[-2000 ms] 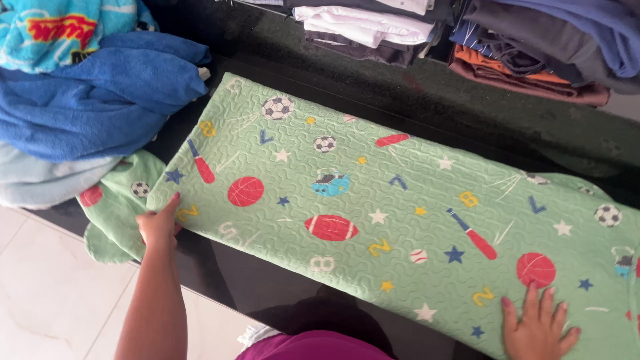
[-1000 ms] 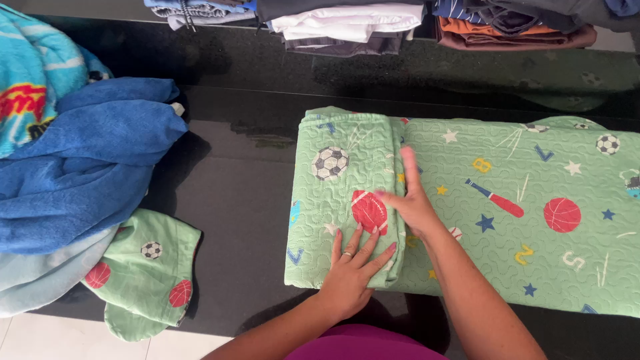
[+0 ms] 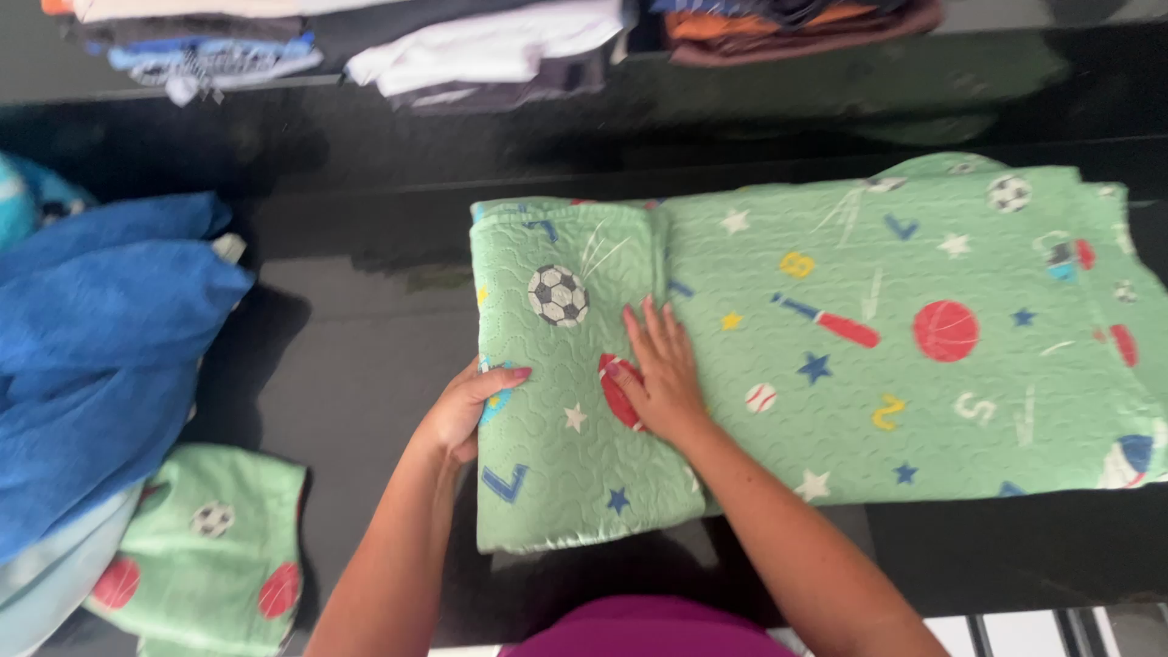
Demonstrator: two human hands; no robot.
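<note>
A green quilted bedspread with a sports print [image 3: 876, 365] lies lengthwise on a glossy black surface, its left end folded over toward the right in a thick flap. My left hand [image 3: 465, 406] grips the folded left edge, thumb on top and fingers underneath, mostly hidden. My right hand [image 3: 662, 374] rests flat on the flap near its right edge, over part of a printed red football, fingers apart. At the lower left lies a smaller green piece of cloth [image 3: 219, 547] with the same kind of print.
Blue cloth [image 3: 109, 319] is heaped at the left, with pale blue fabric [image 3: 73, 566] below it. Folded clothes, among them white [image 3: 493, 46] and brown [image 3: 803, 41] ones, sit along the far side. The glossy black surface [image 3: 356, 383] shows between the heap and the bedspread.
The bedspread's left end lay flat two seconds ago and is now folded over. Since one second ago, my left hand has moved from the top of the flap to its left edge.
</note>
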